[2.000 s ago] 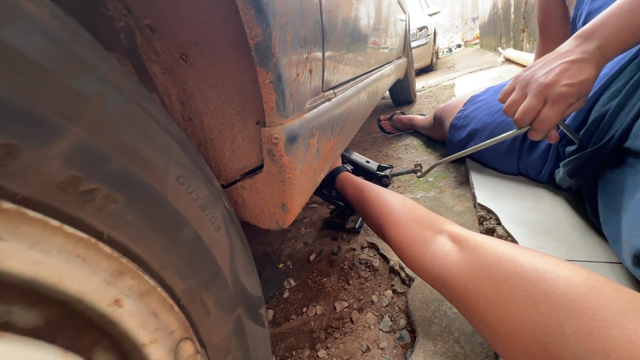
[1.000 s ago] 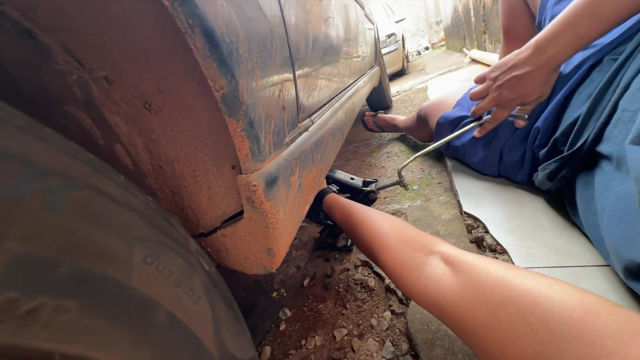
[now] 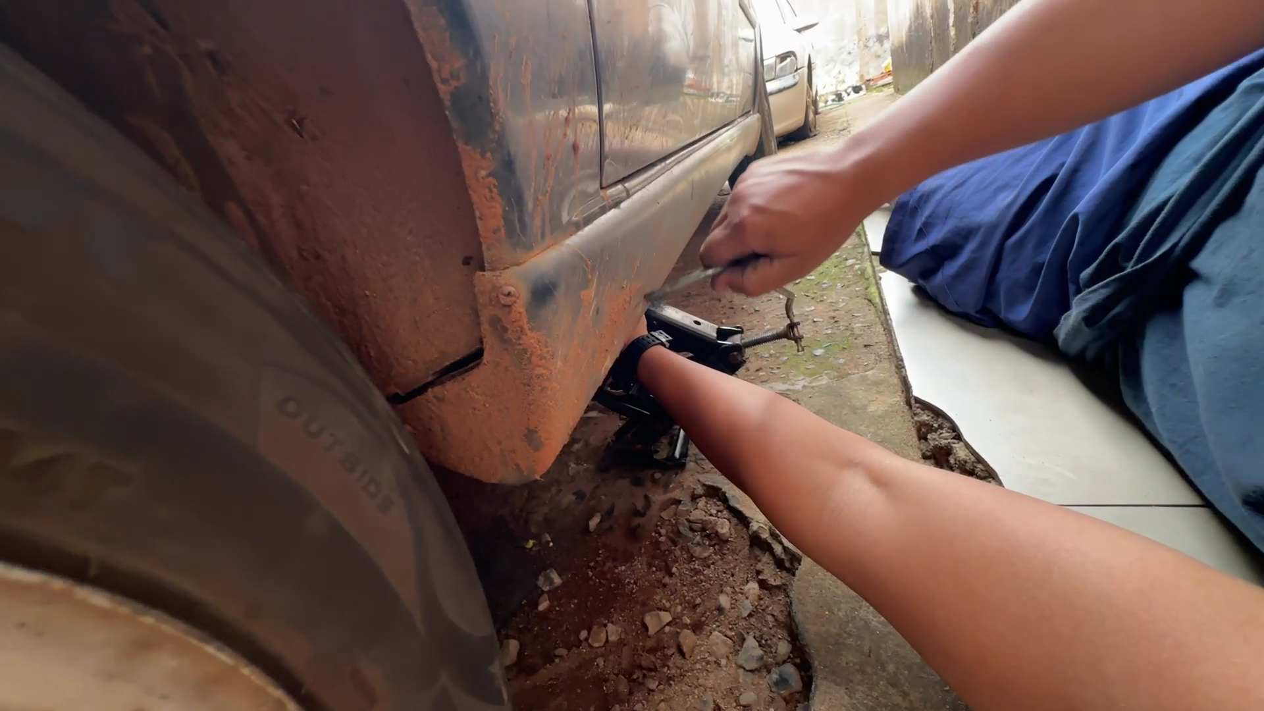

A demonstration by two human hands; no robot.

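Note:
A black scissor jack (image 3: 691, 331) stands on the dirt under the rusty sill (image 3: 553, 336) of a car. My left hand (image 3: 640, 331), with a dark band at its wrist, reaches beside the jack under the sill; its fingers are hidden. My right hand (image 3: 780, 222) is closed around a bent metal crank rod (image 3: 683, 284), close to the car's side. The rod's hooked end meets the jack's screw (image 3: 768, 338), to the right of the jack.
A large tire (image 3: 247, 375) fills the left side. Stones (image 3: 657, 621) and broken concrete (image 3: 859, 632) lie below my left forearm. White floor tiles (image 3: 997, 395) and blue cloth (image 3: 1007, 227) are at right. A light-coloured car (image 3: 785, 84) stands farther back.
My right hand has swung the crank rod from the right, near the blue cloth, leftward to the car's side. The left forearm still reaches under the sill.

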